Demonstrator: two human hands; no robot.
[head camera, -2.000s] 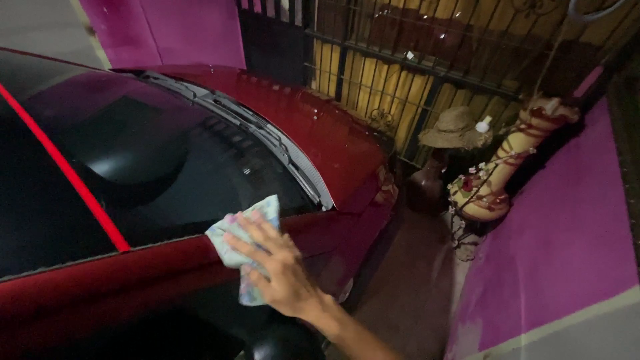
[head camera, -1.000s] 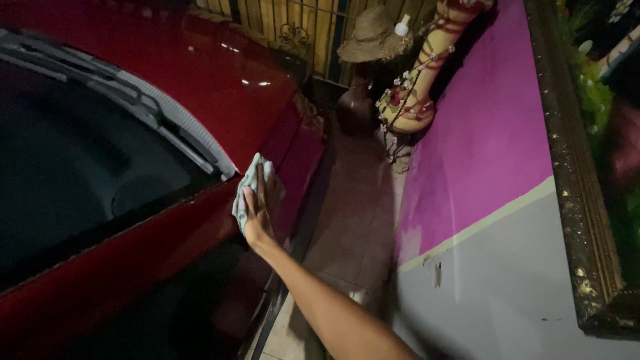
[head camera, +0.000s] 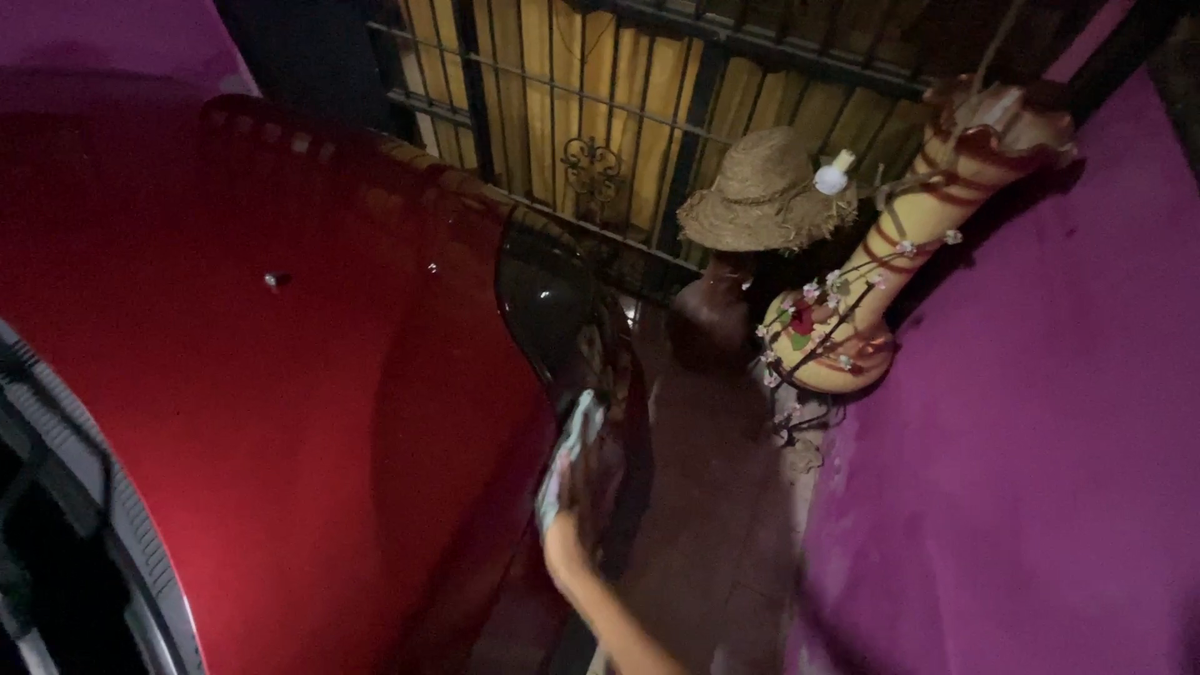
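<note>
My right hand (head camera: 567, 520) holds a pale patterned cloth (head camera: 574, 455) against the side of a red car, at its front fender. The cloth lies just below the dark headlight (head camera: 542, 291), beside the glossy red hood (head camera: 328, 375). The fingers are partly hidden and blurred behind the cloth. A washer nozzle (head camera: 276, 279) sits on the hood. At the lower left, the grey cowl and a part of a wiper (head camera: 56, 441) show. My left hand is out of the view.
A tall cream vase (head camera: 844, 342) with blossom twigs leans by the purple wall (head camera: 1050, 450). A straw hat (head camera: 755, 197) rests on a dark vessel (head camera: 714, 314). Behind stands a metal gate (head camera: 708, 122) backed with yellow slats. A narrow floor strip (head camera: 703, 487) runs between car and wall.
My right hand with the cloth has moved from beside the windshield, past the rear corner of the hood, forward along the fender toward the headlight. The view has shifted toward the car's front.
</note>
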